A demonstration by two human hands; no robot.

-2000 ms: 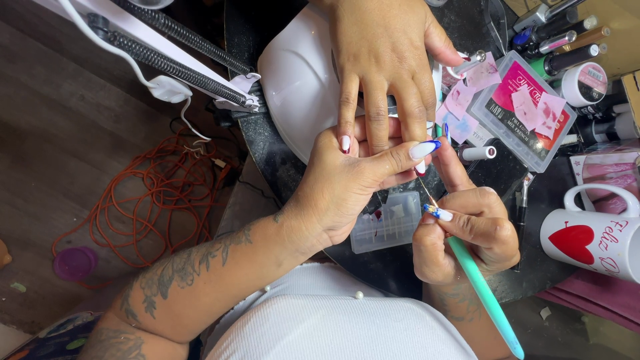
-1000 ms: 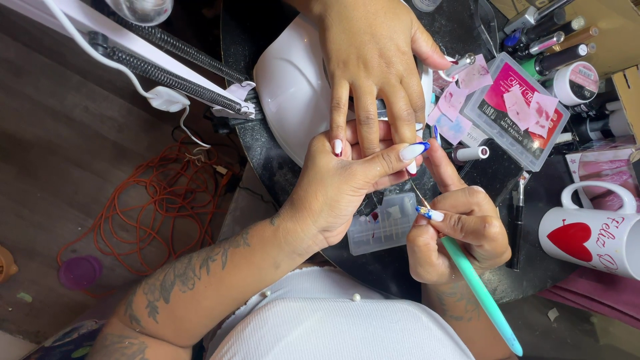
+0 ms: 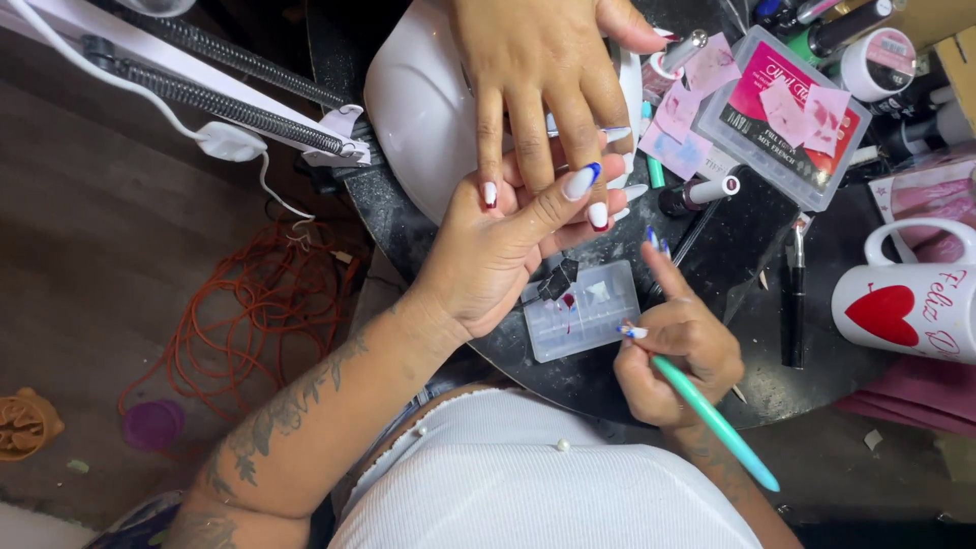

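My left hand [image 3: 507, 236] holds the fingers of another person's hand [image 3: 534, 84], palm down over a white nail lamp [image 3: 423, 99]. Two of that person's nails show white with dark red tips. In my right hand [image 3: 679, 358] is a turquoise-handled nail brush [image 3: 717, 423], pinched between thumb and fingers, its tip end beside a clear plastic palette case [image 3: 583, 343]. Red smears and a white patch mark the case. A small black object [image 3: 559, 280] lies at the case's upper left edge. My index finger is extended.
Right of the hands are a dark polish bottle [image 3: 698, 194], a nail-tip box [image 3: 785, 114] with pink papers, a black brush [image 3: 794, 305] and a white mug with a heart [image 3: 907, 305]. A spring-arm lamp [image 3: 252, 84] stands left; an orange cord [image 3: 244, 320] lies on the floor.
My right hand with the brush has moved away from the other person's fingertips, down to beside the palette case. My left hand still holds that person's fingers.
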